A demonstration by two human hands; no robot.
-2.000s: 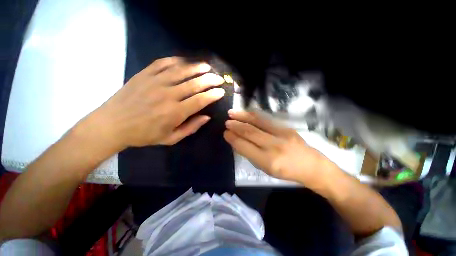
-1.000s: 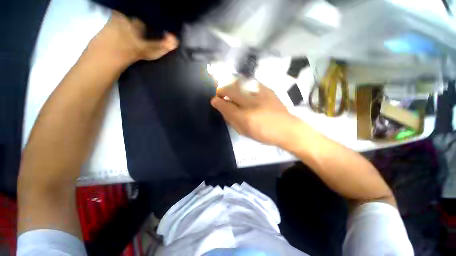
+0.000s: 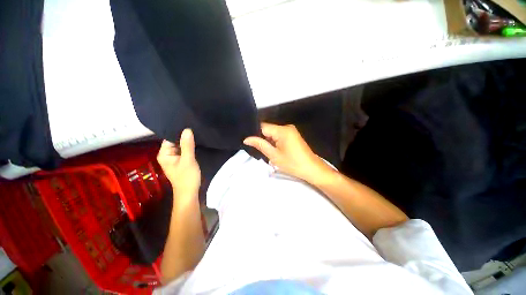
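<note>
A long dark cut panel (image 3: 196, 63) lies over the white table and hangs over its front edge towards my lap. My left hand (image 3: 181, 158) is at the panel's lower left edge, thumb up, with the cloth between thumb and fingers. My right hand (image 3: 282, 147) pinches the panel's right edge just below the table edge, thumb and fingers together. The sewing machine head is out of the picture.
The white table edge (image 3: 398, 66) has a printed scale. A red plastic basket (image 3: 86, 230) with dark cloth stands at lower left. More dark cloth lies at far left (image 3: 20, 86) and right (image 3: 444, 150). A cardboard box (image 3: 455, 17) is at top right.
The view has tilted down towards my lap, and the machine head has left it. Both hands have moved from the machine area to the cloth at the table's front edge.
</note>
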